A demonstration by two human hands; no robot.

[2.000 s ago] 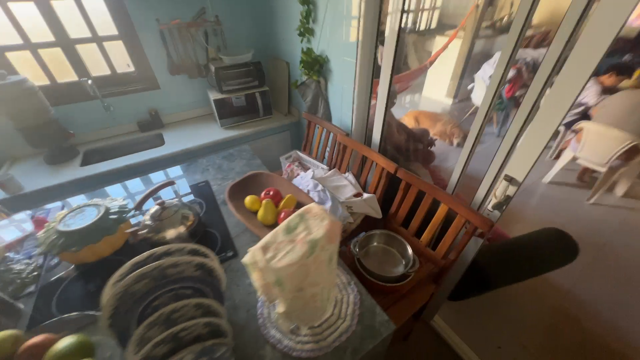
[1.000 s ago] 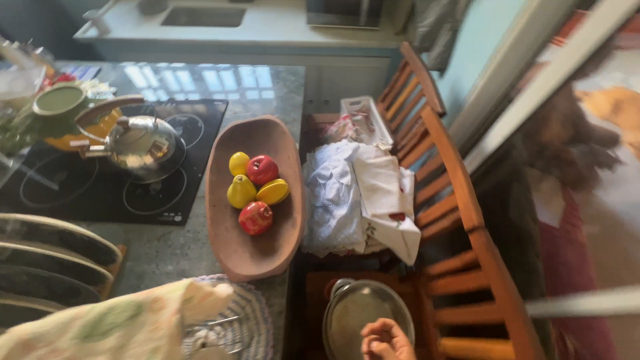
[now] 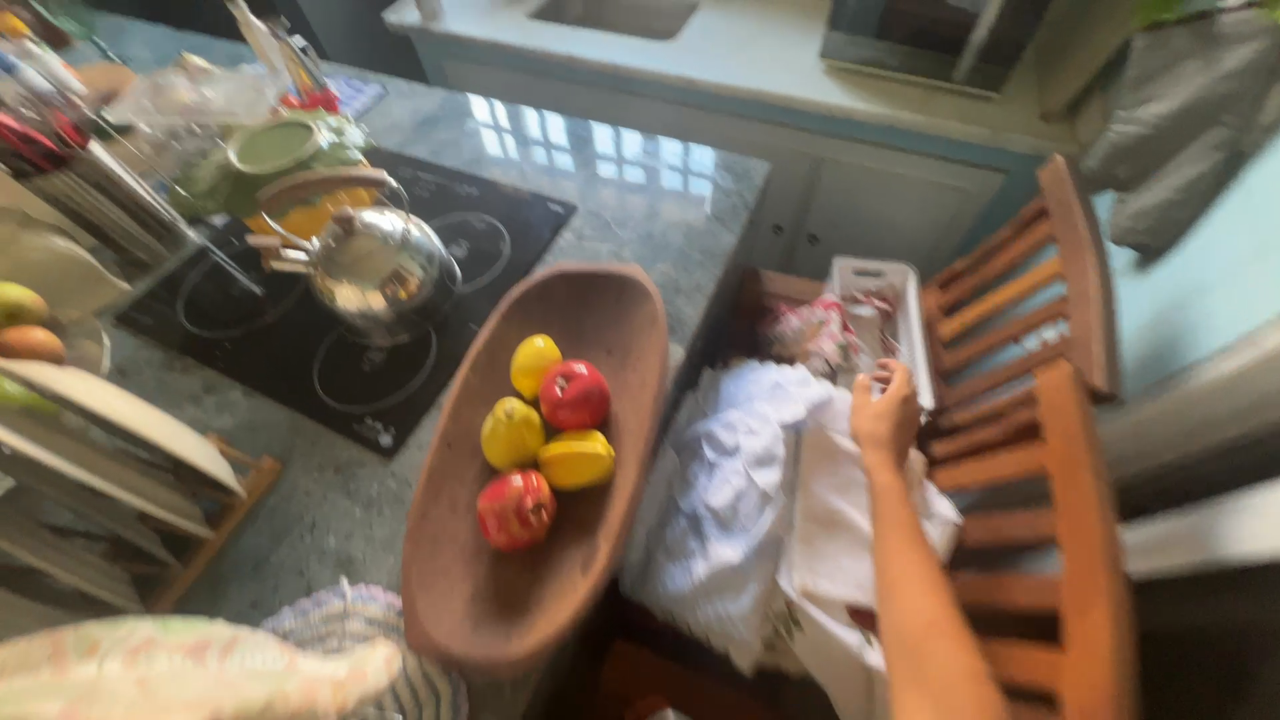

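Observation:
My right hand (image 3: 885, 410) reaches over white cloths (image 3: 740, 460) piled beside the counter, its fingers bent at the near end of a white plastic basket (image 3: 918, 330). Whether the fingers pinch anything is blurred. Inside the basket and next to it lie red-and-white items (image 3: 825, 330). On the counter's edge, left of the cloths, rests a long wooden bowl (image 3: 635, 330) with yellow and red fruits (image 3: 574, 394). My left hand is out of the picture.
A steel kettle (image 3: 375, 270) stands on the black glass cooktop (image 3: 510, 215). Plates (image 3: 120, 420) fill a wooden rack at left. A patterned cloth (image 3: 190, 665) lies at the lower left. Slatted wooden chair backs (image 3: 1075, 500) border the right side.
My right hand, earlier over the metal pan at the lower edge, has moved forward to the white basket. The view has shifted, and the pan is now largely out of it.

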